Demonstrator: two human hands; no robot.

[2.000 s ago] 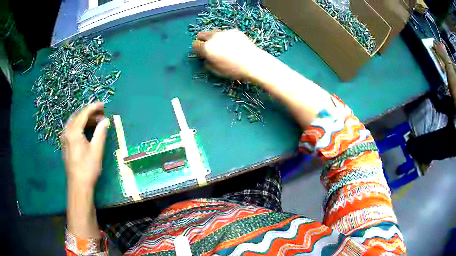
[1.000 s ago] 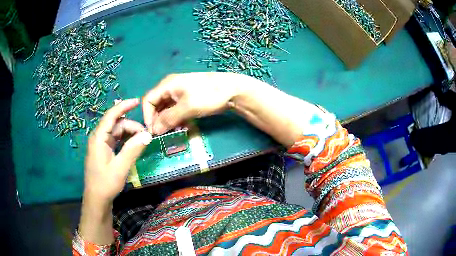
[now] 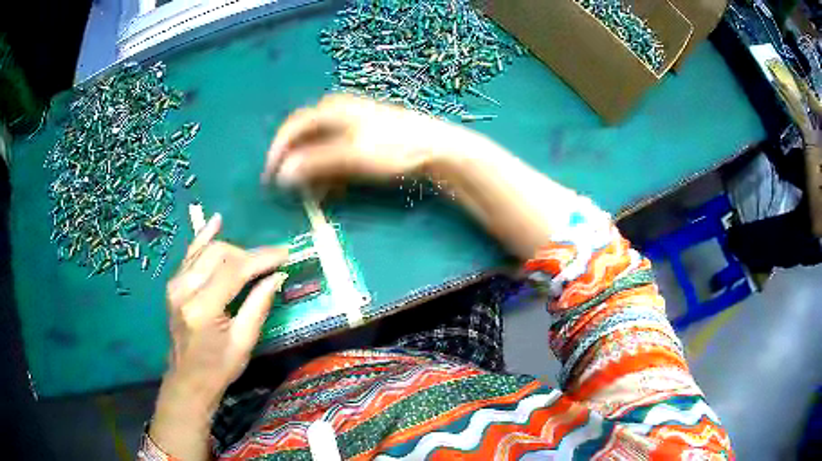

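The green circuit board (image 3: 306,312) lies at the near table edge with a dark red block (image 3: 302,286) on it. A cream strip (image 3: 335,267) crosses its right side; the other strip's tip (image 3: 196,216) shows above my left hand. My left hand (image 3: 216,302) is over the board's left part, thumb and forefinger apart at its upper area; whether they hold a small part cannot be told. My right hand (image 3: 338,144) is blurred above the table beyond the board, fingers curled; its fingertips' contents cannot be made out. Much of the board's left side is hidden.
Loose green components with silvery leads lie in a left pile (image 3: 117,171) and a far pile (image 3: 415,49). An open cardboard box (image 3: 586,67) of similar parts stands at upper right. A white frame (image 3: 180,25) is at the far edge. Another person's arm and a blue stool (image 3: 698,261) are right.
My right hand has lifted away from the board, outward from my left fingertips. Since the oldest frame, my left hand has moved right onto the board. The view has shifted slightly.
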